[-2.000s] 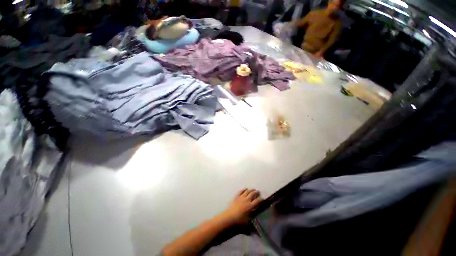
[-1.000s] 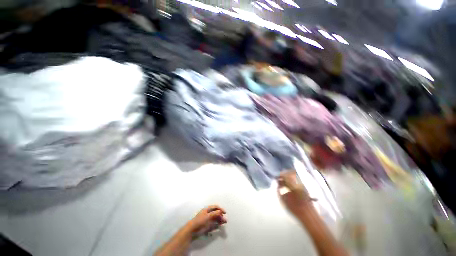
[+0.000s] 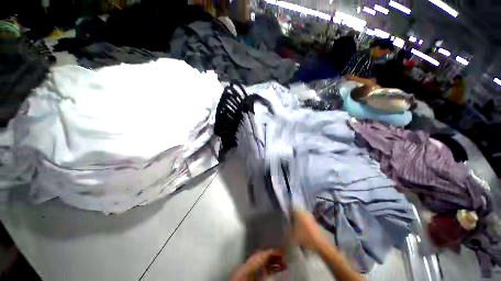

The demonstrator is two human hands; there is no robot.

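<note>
A blue-grey shirt point(image 3: 283, 145), blurred by motion, hangs upright in front of the stack of blue-grey shirts point(image 3: 351, 170). A black hanger hook point(image 3: 258, 101) curves at its top. My right hand point(image 3: 305, 228) is at the shirt's lower part, its fingers closed on the cloth. My left hand point(image 3: 266, 262) is at the bottom, just left of the shirt, with fingers curled; blur hides whether it holds anything.
A large pile of white shirts point(image 3: 126, 115) lies at left, beside a row of black hanger hooks point(image 3: 228, 112). At right are a striped purple heap point(image 3: 423, 159), a red bottle point(image 3: 445, 230) and clear plastic strips point(image 3: 420, 258). A person point(image 3: 365, 63) is beyond the table point(image 3: 110, 241).
The view has turned left. A shirt with its hanger is now raised off the stack at my right hand. My left hand is now close beside my right hand.
</note>
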